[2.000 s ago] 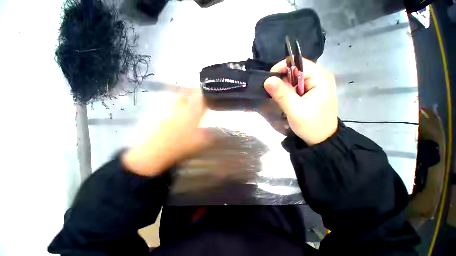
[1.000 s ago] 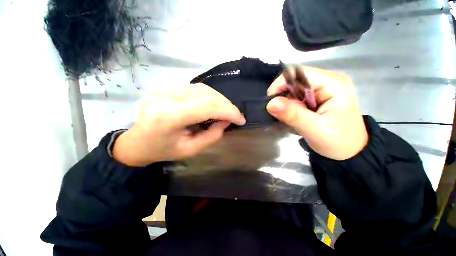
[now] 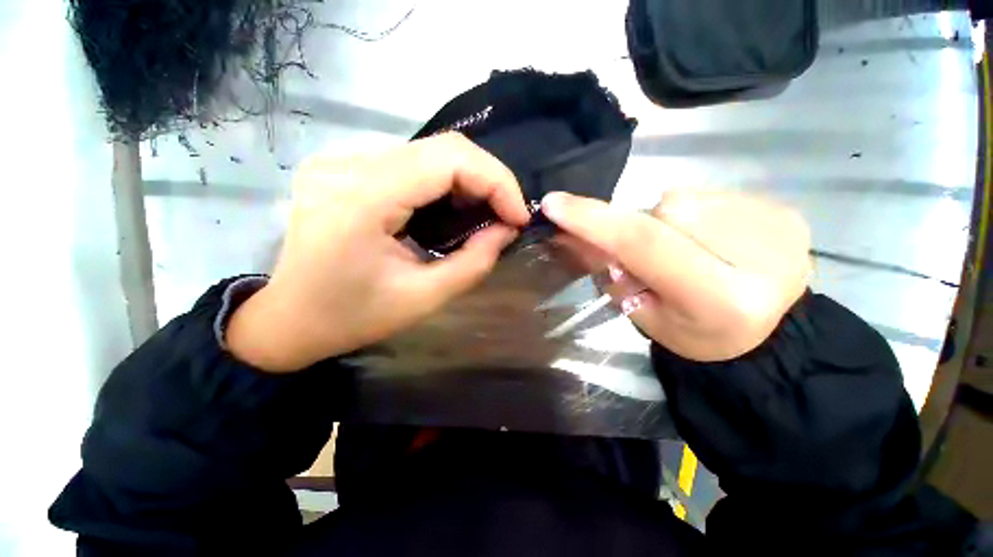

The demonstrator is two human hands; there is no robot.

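A black zippered pouch (image 3: 566,125) is held above the metal tabletop, its rough raised seam edge facing away from me. A silvery zipper line shows at its upper left and another below my left fingers. My left hand (image 3: 397,234) pinches the pouch's near edge between thumb and index finger. My right hand (image 3: 697,267) touches the same edge with its fingertips, close to my left fingertips. Thread snips (image 3: 623,292) show only as a small pinkish part under my right palm; their blades cannot be made out clearly.
A large fuzzy black thread pile (image 3: 163,54) lies at the upper left. Other black pouches (image 3: 724,49) sit stacked at the upper right. A thin dark cord (image 3: 871,264) runs right from my right hand. Small clippings dot the metal table (image 3: 490,381).
The pouch has opened out and tilted, showing more of its rough far edge. My right hand has moved to the near edge beside my left fingers, and the snips have turned down under the palm.
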